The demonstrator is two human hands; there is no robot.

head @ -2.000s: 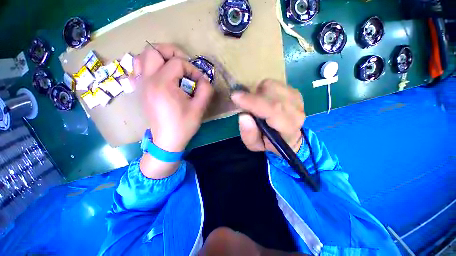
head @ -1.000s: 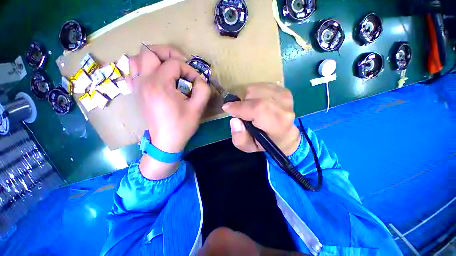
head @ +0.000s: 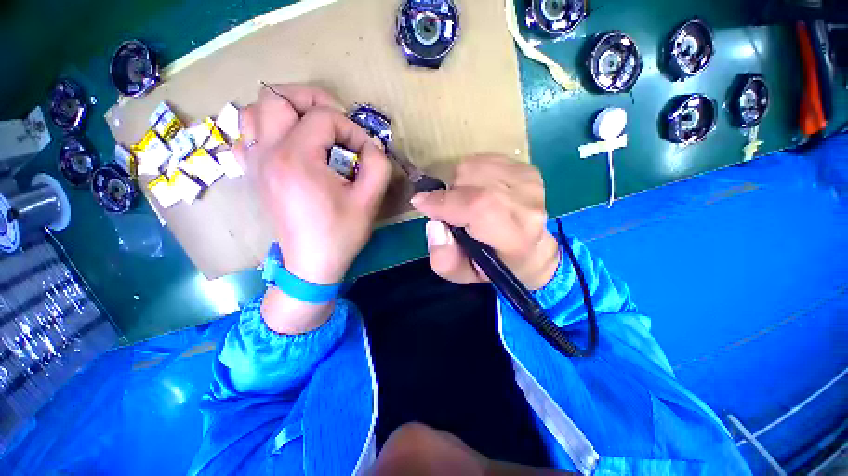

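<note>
My right hand (head: pixel 491 218) holds the black soldering iron (head: pixel 507 282), its tip pointing up-left at a round device housing (head: pixel 373 123). The tip touches or nearly touches the housing's near side. My left hand (head: pixel 319 181) is closed around a small battery cell (head: pixel 342 162) that shows between its fingers, beside the housing. Its fingertips hide part of the housing. A thin strand (head: pixel 275 92) sticks out past the left fingers. A blue band (head: pixel 304 283) is on the left wrist. A loose pile of white-and-yellow battery cells (head: pixel 191 153) lies left of the hand.
A tan cardboard mat (head: pixel 483 102) lies under the hands, with another housing (head: pixel 428 30) on it. More housings (head: pixel 614 61) stand right and left on the green bench. A round white piece (head: pixel 610 124), orange-handled tool (head: pixel 812 79), solder spool (head: pixel 37 212) and shiny ribbed tray (head: pixel 46 311) lie around.
The iron and my right hand have moved left, bringing the tip to the housing beside my left hand. My left hand has hardly moved and still holds the cell.
</note>
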